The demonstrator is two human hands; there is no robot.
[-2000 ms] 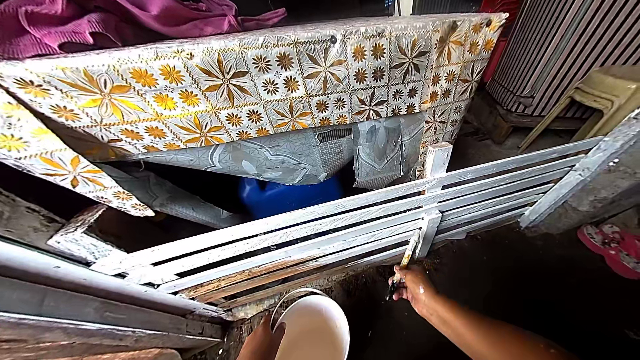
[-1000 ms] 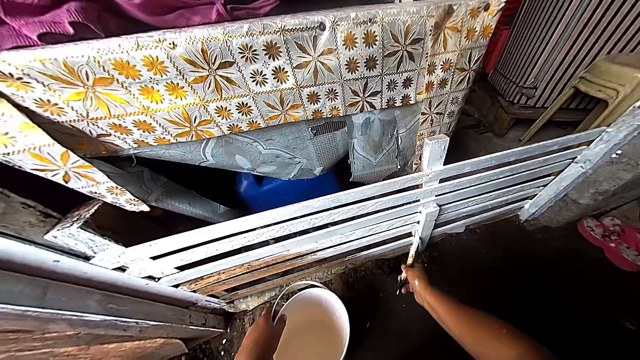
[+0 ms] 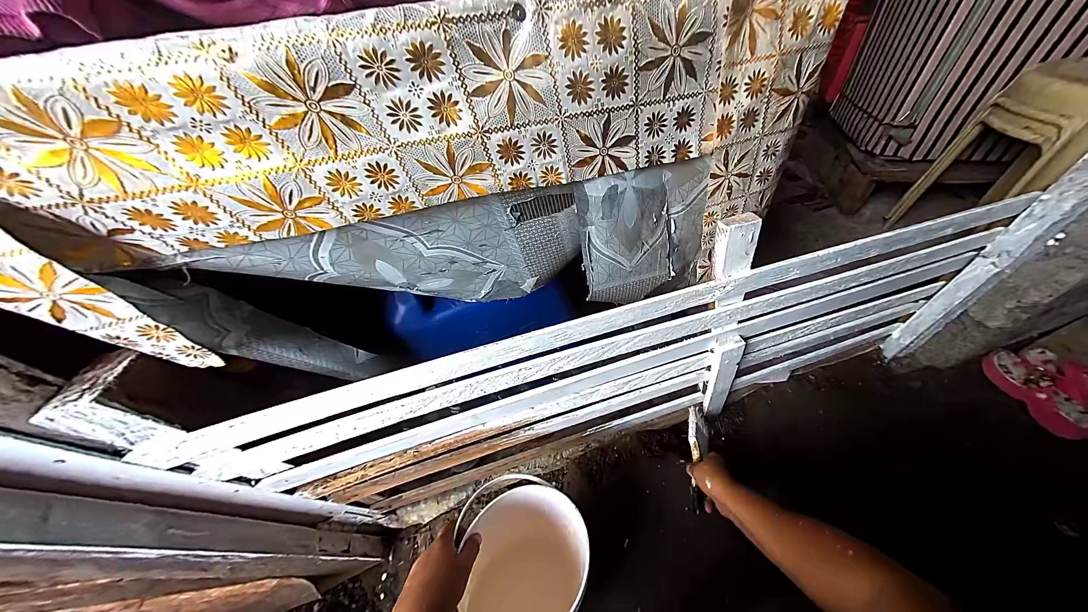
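Observation:
My left hand (image 3: 442,569) grips the rim and wire handle of a white bucket (image 3: 531,552), which has a pale layer inside that looks like paint. My right hand (image 3: 712,486) is closed around a paintbrush (image 3: 697,438), its bristle end up against the foot of the short upright post (image 3: 724,374) of a low wooden slat fence (image 3: 510,348). Most slats are white. The lower left slats (image 3: 408,469) show bare brown wood over part of their length.
Behind the fence hangs a flowered plastic cloth (image 3: 510,76), with a blue container (image 3: 476,323) under it. A plastic chair (image 3: 1033,110) stands at upper right, pink slippers (image 3: 1041,391) lie at right, and white boards (image 3: 170,484) run along the left.
My right hand and the brush have moved down along the post, from beside its middle to its foot. My left hand still holds the bucket in about the same place.

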